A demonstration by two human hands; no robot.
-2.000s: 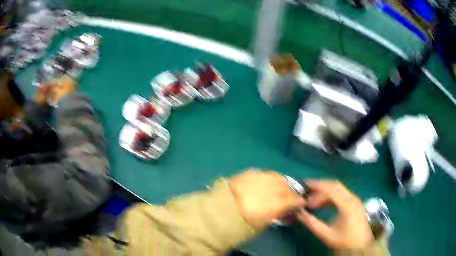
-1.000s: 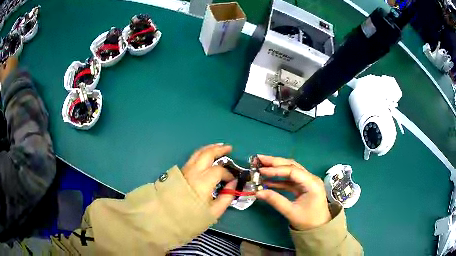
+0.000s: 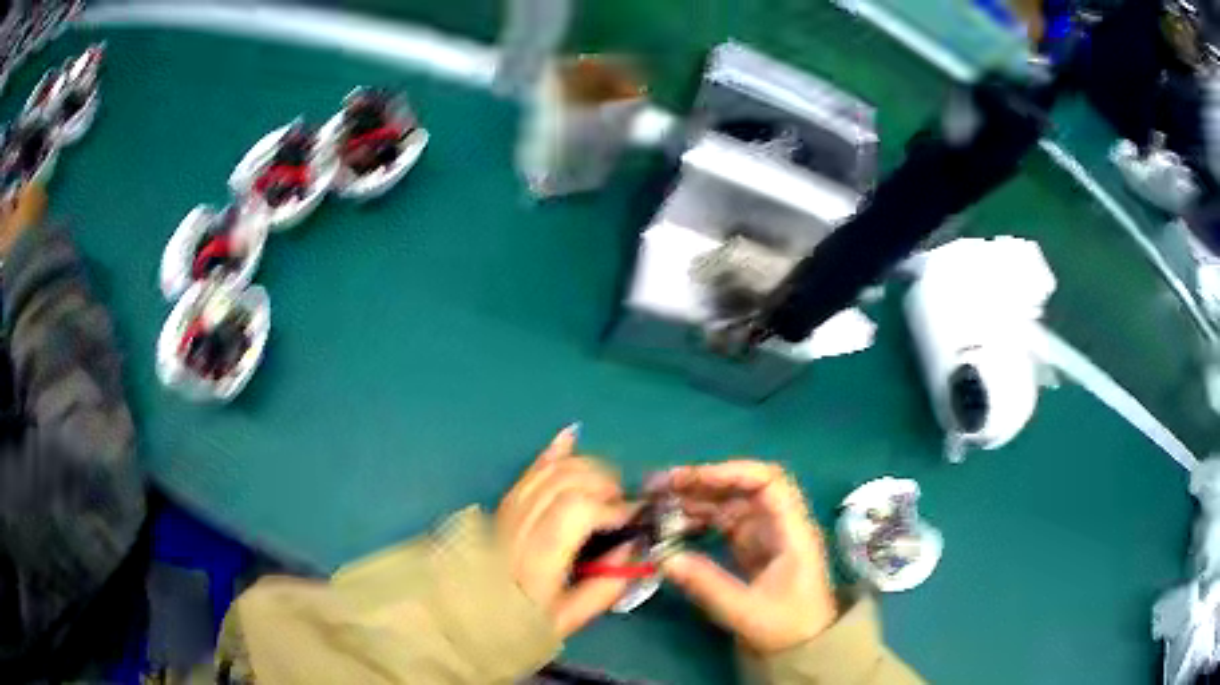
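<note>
My left hand [image 3: 565,529] grips a white housing [image 3: 640,593] near the bench's front edge; red wires and a dark inside show in it. My right hand [image 3: 756,546] holds a small circuit board [image 3: 661,522] between its fingertips at the housing's right side. The board looks tilted; blur hides whether it touches the housing. A unit with a board on top [image 3: 890,535] lies to the right of my right hand. Several unfinished units with red wires [image 3: 214,343] stand at the left.
The screw feeder [image 3: 723,254] stands ahead, with the black electric screwdriver [image 3: 910,221] slanting over its front. A small carton [image 3: 578,134] is left of it. A white body part with a dark round face [image 3: 983,341] is at the right. Another person's sleeve [image 3: 67,375] is at the left edge.
The view has shifted a little and blurred. Both hands still hold the housing and board, with fingers closer together around them.
</note>
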